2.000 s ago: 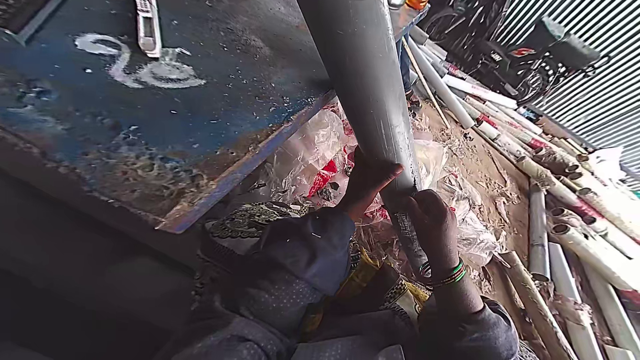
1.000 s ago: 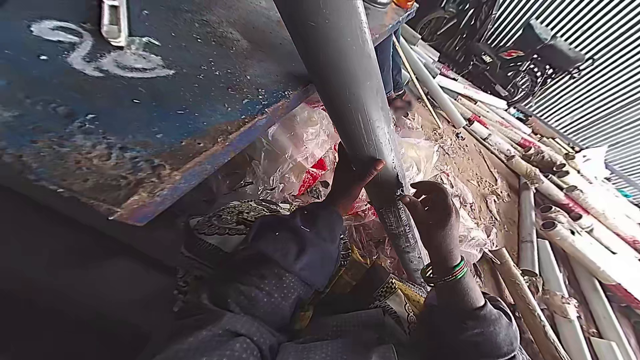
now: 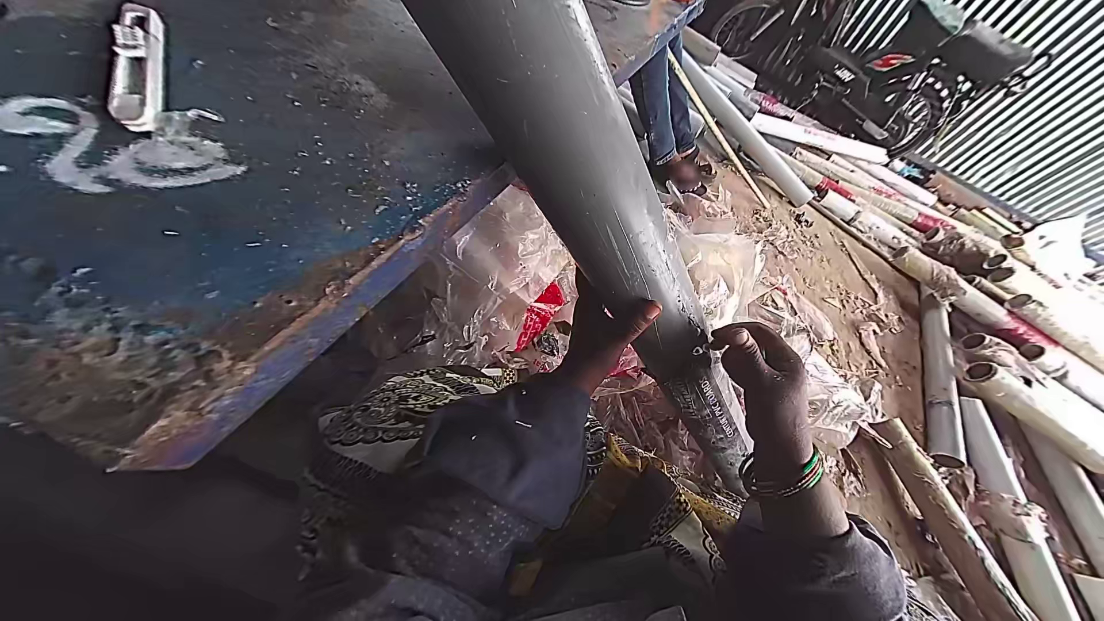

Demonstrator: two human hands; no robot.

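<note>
A large grey pipe (image 3: 561,155) slants from the top middle down toward my lap, over the edge of a blue work table. Its lower part, beyond a dark edge, bears printed writing. My left hand (image 3: 604,332) grips the pipe from its left side, thumb on top, fingers mostly hidden beneath. At the pipe's right side is my right hand (image 3: 763,371), bangles on its wrist, with fingertips pinched at the dark edge; whether they hold a thin bit of material is too small to tell. A white utility-knife-like tool (image 3: 136,69) lies on the table.
The blue table (image 3: 285,112) with a chalk mark fills the upper left. Clear plastic wrap (image 3: 492,267) lies on the ground below the pipe. Many roll-like pipes (image 3: 940,362) are piled at right, near a motorcycle (image 3: 871,78). A person's legs (image 3: 660,112) stand beyond the table.
My right hand has gone from wrapped against the pipe to a fingertip pinch at its right side. My left hand stays on the pipe.
</note>
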